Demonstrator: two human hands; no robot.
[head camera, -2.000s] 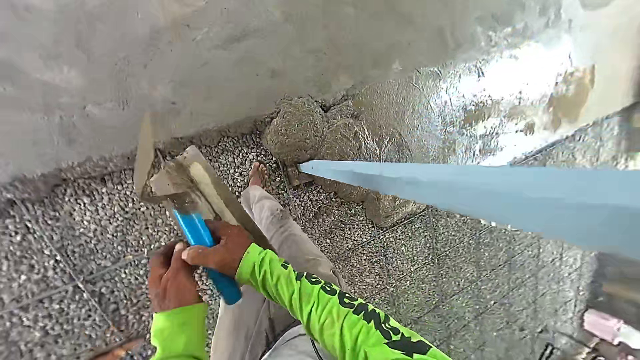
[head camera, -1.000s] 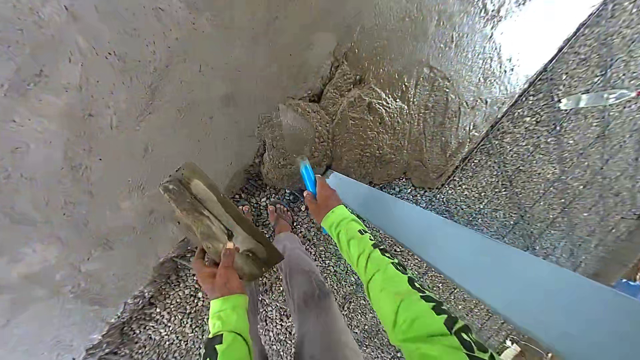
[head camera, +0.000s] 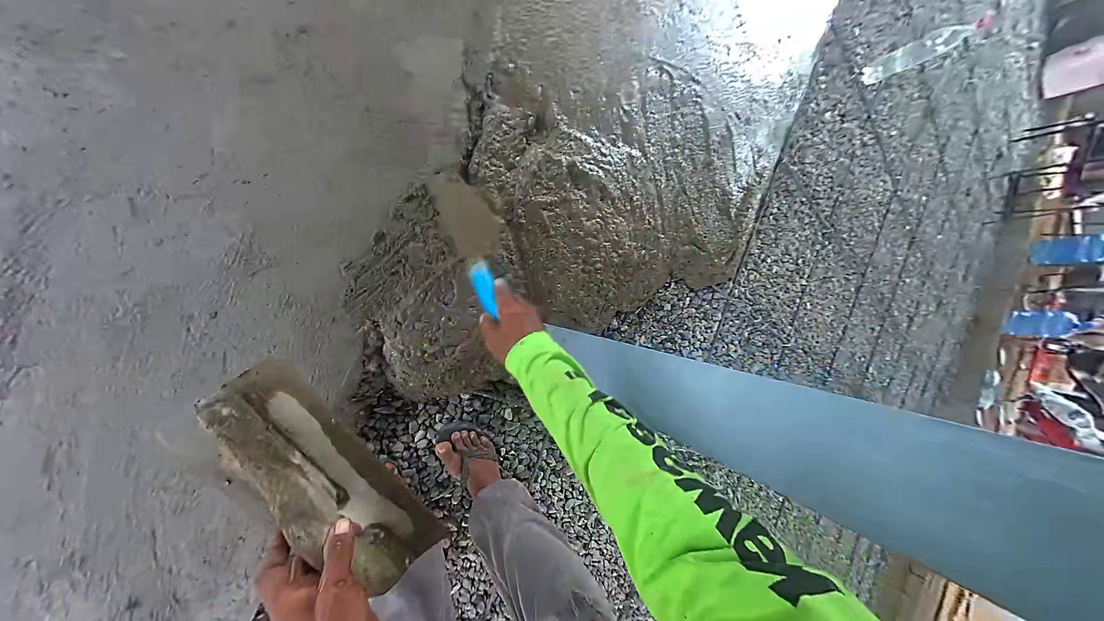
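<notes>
My right hand (head camera: 511, 321) grips the blue handle of a pointed trowel (head camera: 468, 220). The trowel's blade lies against a mound of wet mortar (head camera: 582, 220) beside the smooth grey mortar surface. At the lower left, my left hand (head camera: 315, 573) holds a mortar-stained plastering float (head camera: 310, 470), its long handle side up, over the edge of the smooth mortar. More lumpy mortar (head camera: 431, 319) lies between the trowel and the gravel.
A blue-grey post or beam (head camera: 802, 448) runs from the centre to the lower right, close to my right sleeve. My sandalled foot (head camera: 468, 453) stands on gravel (head camera: 535, 448). Thin bars (head camera: 880, 233) cross the gravel. A clear bottle (head camera: 927, 53) lies at the upper right.
Two seconds ago both hands were together at the trowel and float. They have since moved apart, and my right hand has brought the trowel to the mortar mound. The view has shifted.
</notes>
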